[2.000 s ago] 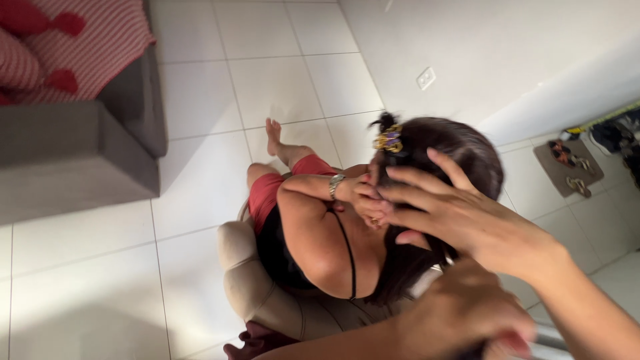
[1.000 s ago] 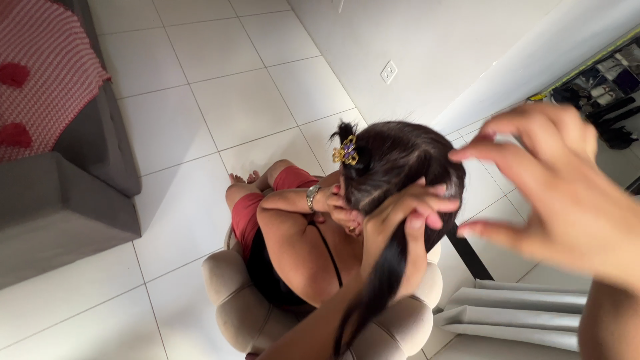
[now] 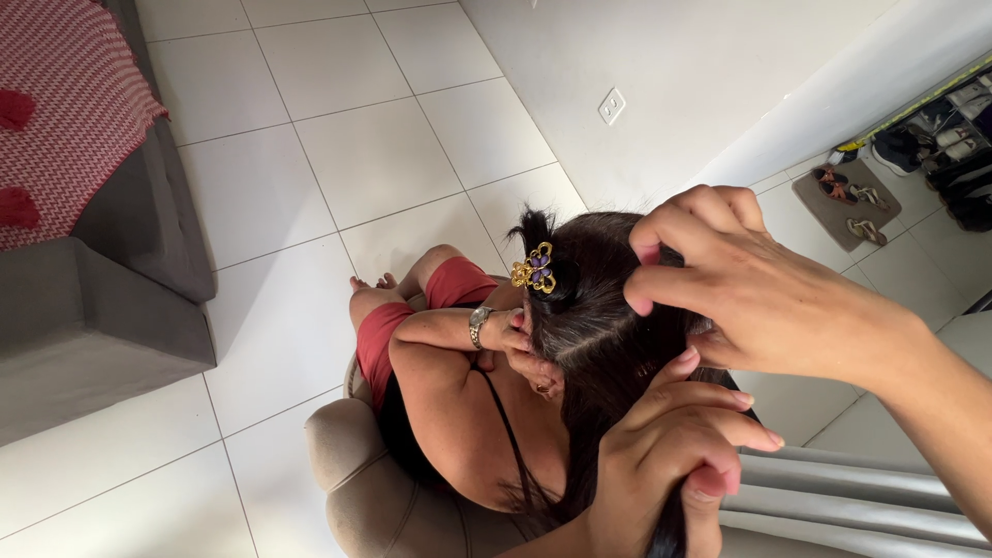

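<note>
A seated person with long dark hair [image 3: 597, 333] is turned away from me, head bent. A gold claw clip with purple stones [image 3: 540, 269] holds a twisted section of that hair, beside a visible parting. My left hand [image 3: 670, 457] comes from the bottom, low beside the head, with a dark strand pinched between thumb and fingers. Above it, my right hand [image 3: 728, 287] reaches in from the right over the head, fingers curled and spread, thumb by the hair. The person's own hand, with a wristwatch [image 3: 479, 327], rests near the face and neck.
The person sits on a padded beige chair [image 3: 364, 496]. A grey sofa [image 3: 93, 333] with a red-and-white throw [image 3: 70, 116] stands at left. A wall with an outlet [image 3: 611, 105], a mat [image 3: 821, 205] with sandals, a shoe rack [image 3: 961, 147] and a grey curtain [image 3: 837, 496] lie at right.
Compared with one second ago, my right hand has moved in from the right to the head, above my left hand. My left hand still holds hair and is lower beside the head.
</note>
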